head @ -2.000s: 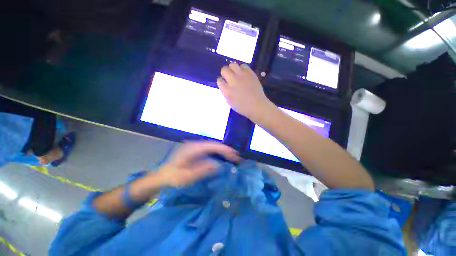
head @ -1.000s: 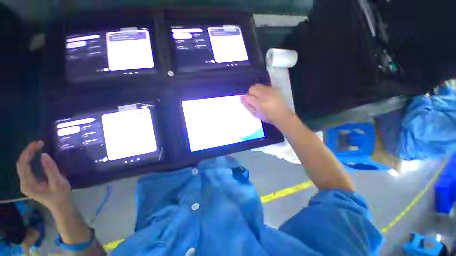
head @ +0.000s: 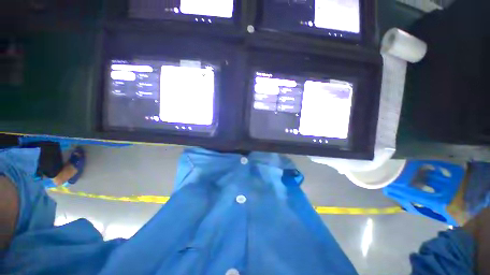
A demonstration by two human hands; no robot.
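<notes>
Several tablet units lie face up in black foam trays on the dark green bench. The near left tablet (head: pixel 162 99) and the near right tablet (head: pixel 302 107) show a dark menu with a white panel. The far left tablet (head: pixel 207 7) and far right tablet (head: pixel 337 16) are cut off by the top edge and show similar screens. The black foam tray (head: pixel 232 96) surrounds the near units. My left hand and my right hand are out of the picture. Only part of each arm shows, at the left edge and the lower right edge.
A white roll (head: pixel 404 45) lies right of the trays, its strip (head: pixel 391 102) hanging over the bench edge above a white bucket (head: pixel 379 176). Black foam stack (head: pixel 451 80) is at right. A blue stool (head: pixel 424 188) and a seated person's leg are below it. Another person's foot (head: pixel 75 164) is at left.
Both hands have left the tablets and gone out of the picture. The near right screen changed from plain white to the menu. The view has shifted, cutting off the far tablets.
</notes>
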